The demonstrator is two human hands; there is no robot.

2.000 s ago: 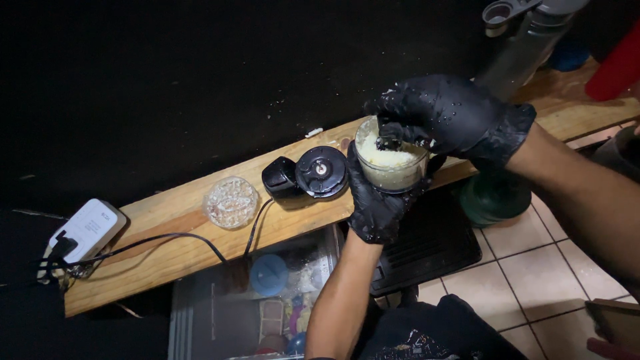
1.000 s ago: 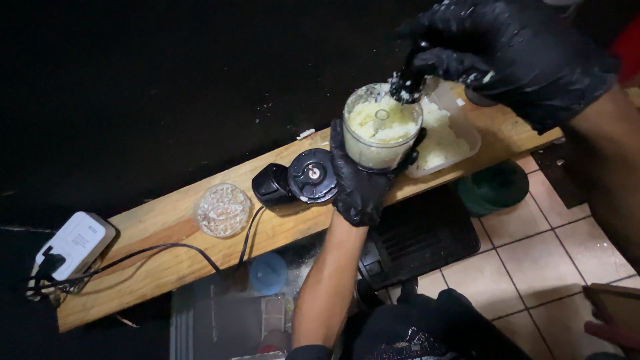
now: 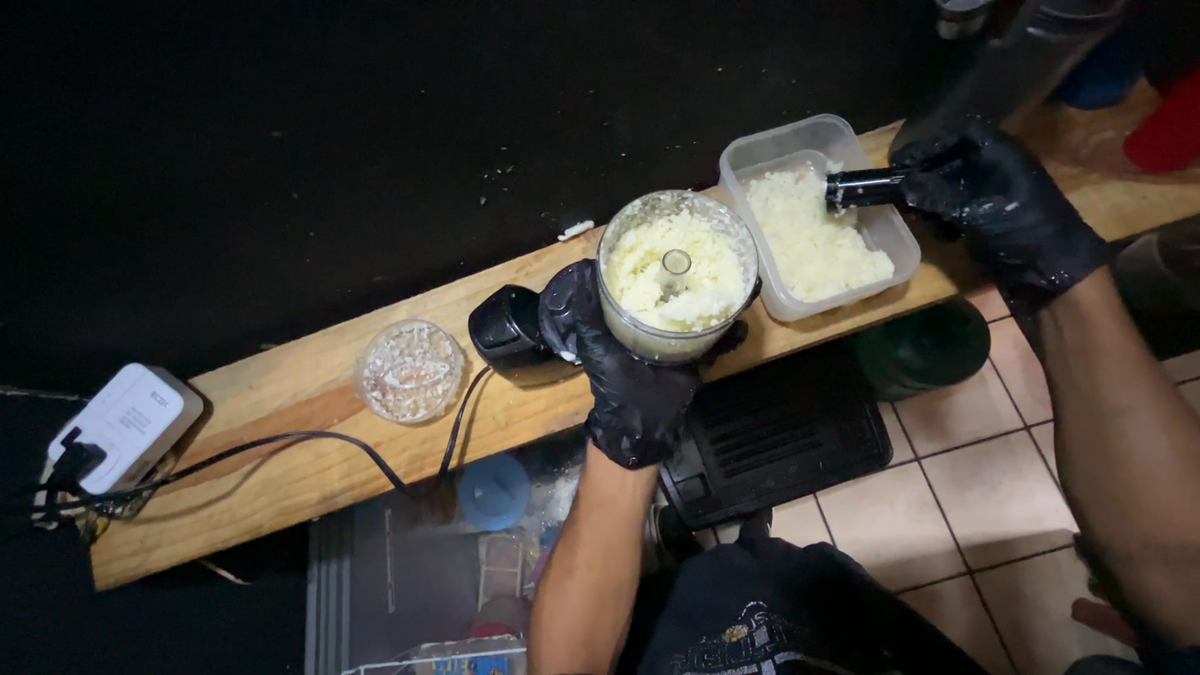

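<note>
My left hand [image 3: 637, 394], in a black glove, holds up a clear food-processor bowl [image 3: 677, 272] filled with finely chopped white food around a central tube. To the right, my gloved right hand [image 3: 994, 202] grips a black cylindrical piece [image 3: 864, 187], apparently the chopper's blade hub, over a clear plastic container [image 3: 820, 305]. White chopped food [image 3: 816, 244] lies in that container. The black chopper base [image 3: 516, 328] stands left of the bowl, partly hidden by my left hand. Further left, a round clear lid [image 3: 411, 371] is spattered with white bits.
A narrow wooden shelf [image 3: 281, 403] carries these things along a black wall. A white power adapter [image 3: 131, 427] with black cables sits at its left end. Below are a black ridged tray [image 3: 778, 441], a green round container [image 3: 923, 347] and a storage bin [image 3: 412, 581]. Something red stands far right.
My right hand has moved from above the bowl to the right, over the plastic container, with the black piece in it. The container was hidden at first and now shows fully.
</note>
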